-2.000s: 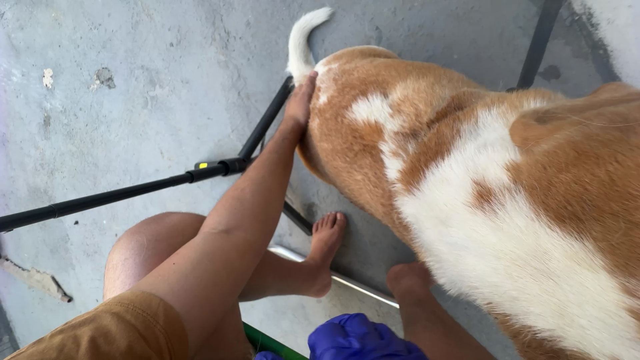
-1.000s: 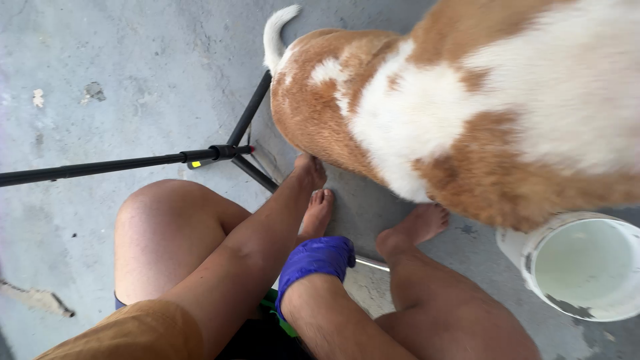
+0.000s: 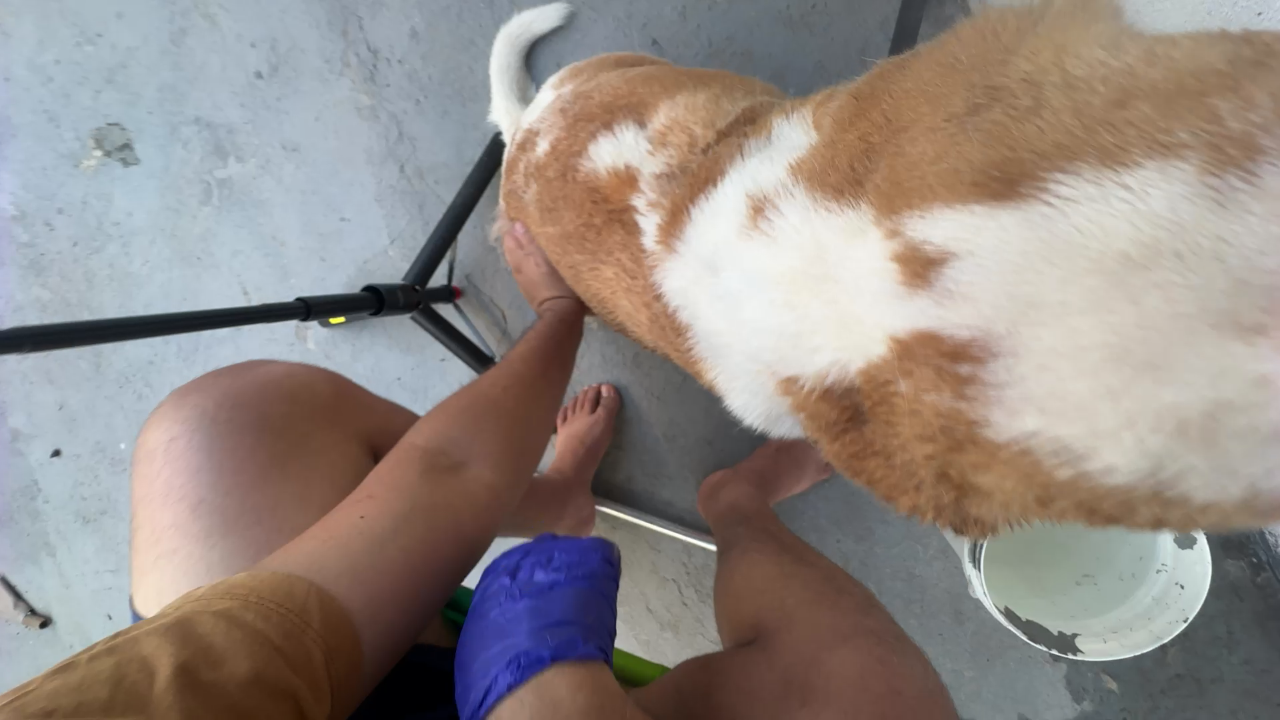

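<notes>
A brown-and-white short-haired dog stands across the upper right, its white tail curving up at the left and its head out of view. My left hand, bare, rests against the back of the dog's hind leg, below the tail; some fingers are partly hidden. Purple-blue crinkled material covers my right hand, which is over my lap near the bottom centre, apart from the dog. Its fingers cannot be made out under the covering, nor whether they hold anything.
A black tripod or stand has its pole at the left and legs reaching toward the dog. A white bucket of cloudy liquid stands on the grey concrete floor at lower right. My bare feet are below the dog. Part of something green shows beneath me.
My left hand was at the base of the dog's tail two seconds ago, lower near my foot one second ago, and now touches the hind leg. My covered right hand has moved down from one second ago.
</notes>
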